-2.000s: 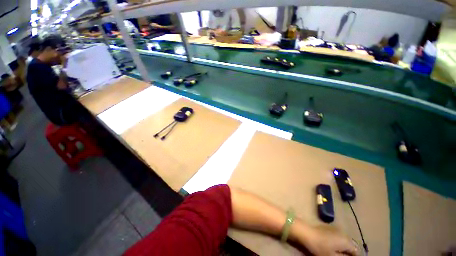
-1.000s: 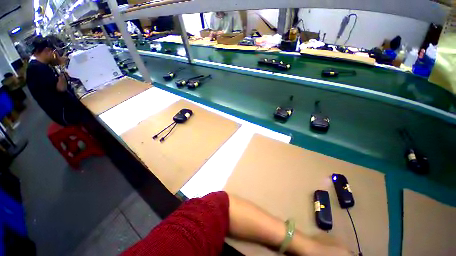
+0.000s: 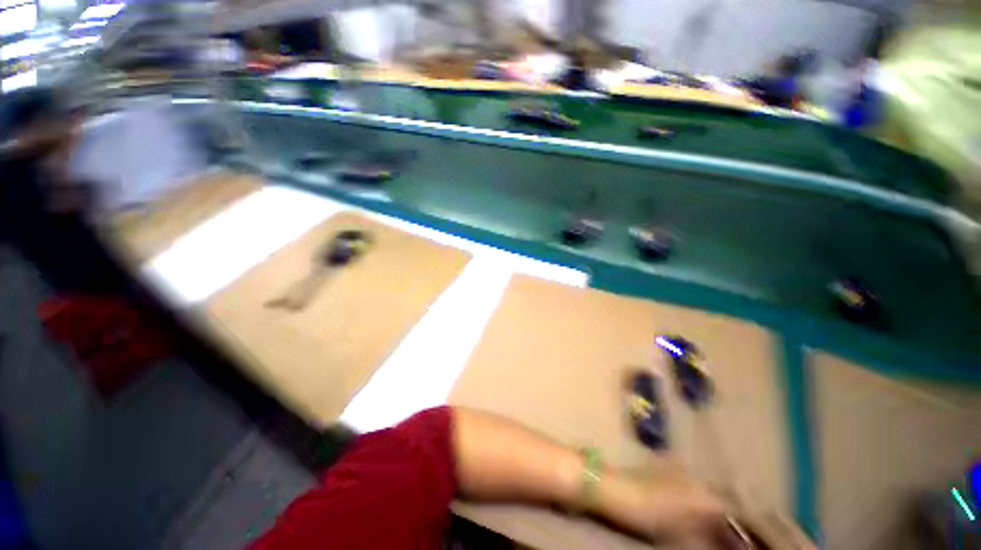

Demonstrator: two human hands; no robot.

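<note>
The picture is blurred. My left hand (image 3: 683,514), below a red sleeve and green bracelet, is low over the brown cardboard. A small metallic glint shows by its fingers; what they hold is unclear. A skin-coloured shape just right of it, at the bottom edge, may be my right hand (image 3: 783,533). Two black units lie above my left hand: one with a blue-white light (image 3: 688,371), the other (image 3: 648,410) to its left. A faint lead seems to run from the lit unit down towards my hands.
Another black unit with two leads (image 3: 345,248) lies on the left cardboard sheet. The green conveyor (image 3: 473,199) behind carries several spaced units. A white strip (image 3: 436,349) lies between sheets. A dark object with blue and cyan lights (image 3: 964,501) is at the right edge. A seated person (image 3: 48,183) is far left.
The view has shifted and blurred, so the bench scene sits further left and slightly higher. A lit object has appeared at the right edge, and a skin-coloured shape beside my left hand.
</note>
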